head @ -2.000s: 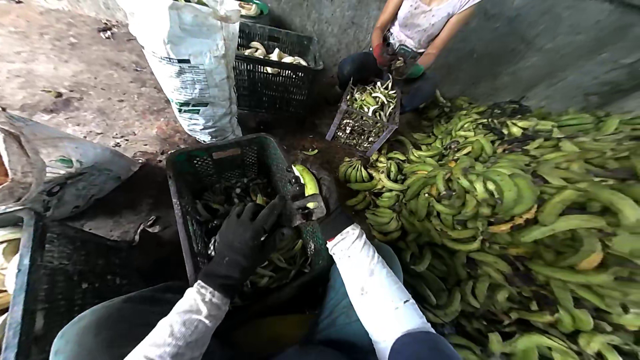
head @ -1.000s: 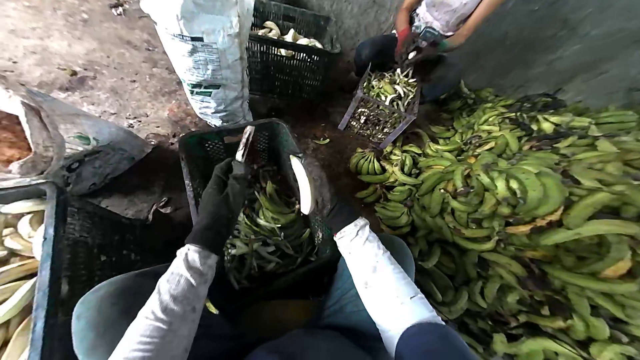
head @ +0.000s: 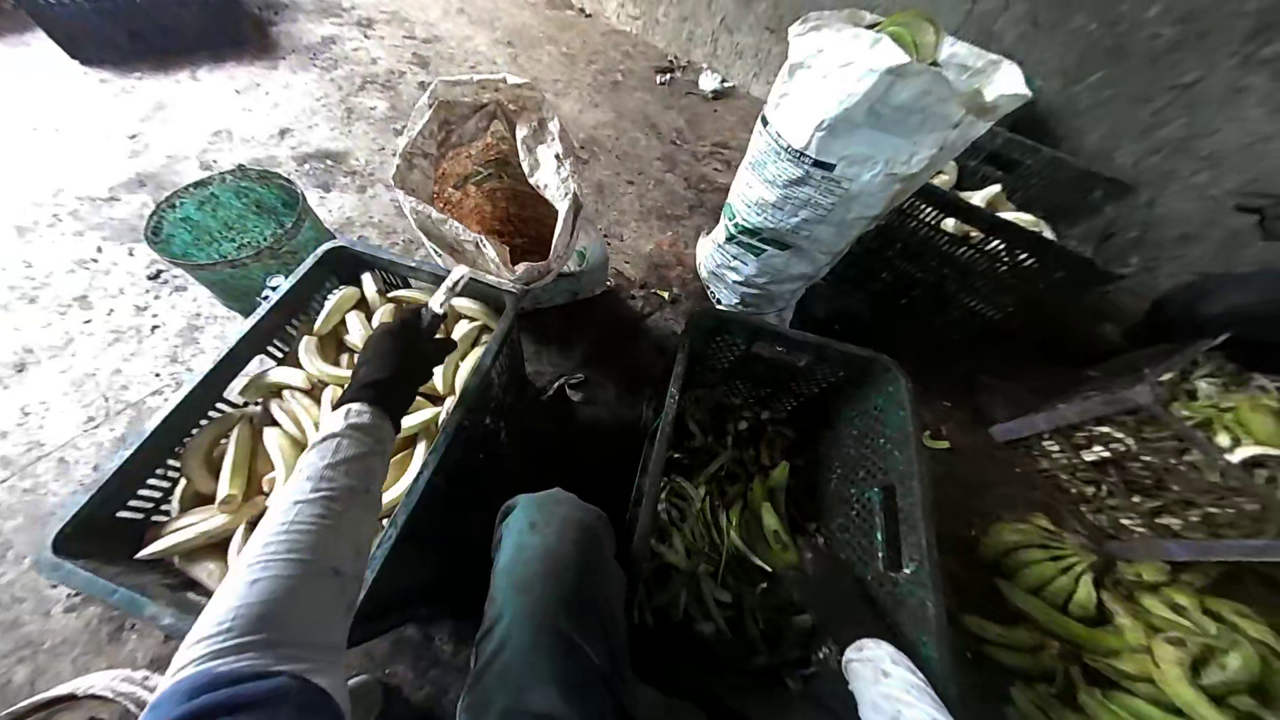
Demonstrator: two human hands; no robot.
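My left hand (head: pixel 393 362), in a dark glove, reaches over a dark plastic crate (head: pixel 190 410) of peeled plantains (head: pixel 284 452). A pale, blade-like tool (head: pixel 447 288) sticks out from its fingers. The glove rests on or just above the fruit. My right hand (head: pixel 835 595), also dark-gloved, is low over a second crate (head: pixel 905 500) that holds green plantain peels (head: pixel 770 525); its fingers blend into the shadow, and whether it holds anything is unclear. A light sleeve shows behind each glove.
A green bucket (head: pixel 240 235) and an open sack with brown contents (head: pixel 490 200) stand beyond the left crate. A tall white sack (head: pixel 825 180) stands behind the peel crate, near another crate (head: pixel 960 250). Unpeeled green plantains (head: pixel 1150 640) lie at lower right, below a box of peels (head: pixel 1130 480).
My left hand has moved left from the peel crate to the peeled plantains. The peeled plantain seen in my right hand one second ago no longer shows there. The view has swung left.
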